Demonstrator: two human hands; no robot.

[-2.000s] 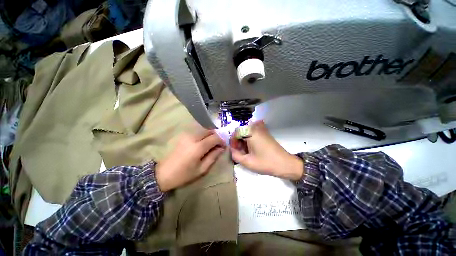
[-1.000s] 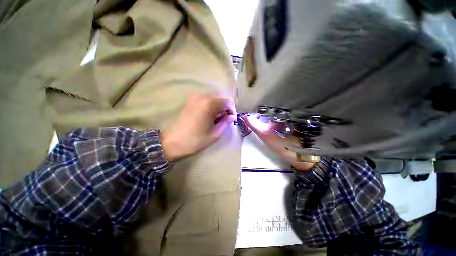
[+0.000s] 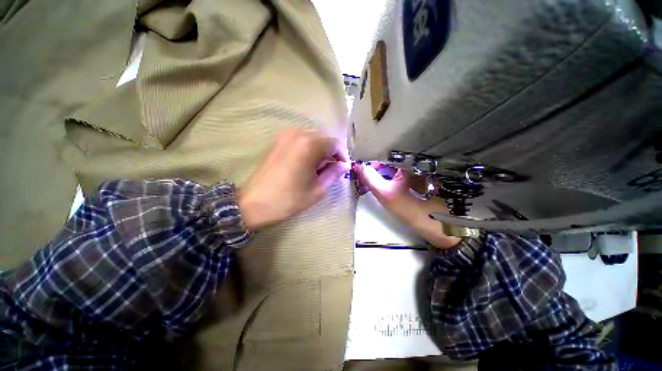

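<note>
A large tan garment panel lies along the left of the sewing machine head, its straight right edge at the needle area. My left hand rests on the panel beside the lit needle area, fingertips pinching the cloth near its edge. My right hand reaches in from the right, partly hidden by the machine head; its fingertips meet the cloth edge under the bright light. The needle is too glared to make out. A curved seam line and a short straight line show on the panel's lower part.
More folded tan cloth spreads to the upper left. The white table has a printed ruler scale near its front edge. A yellowish-cream knob sits low beside my right wrist. A dark object is at the table's right.
The view has moved closer and turned, so the machine head now fills the upper right. The snips and white knob have left view. Both hands remain at the cloth edge.
</note>
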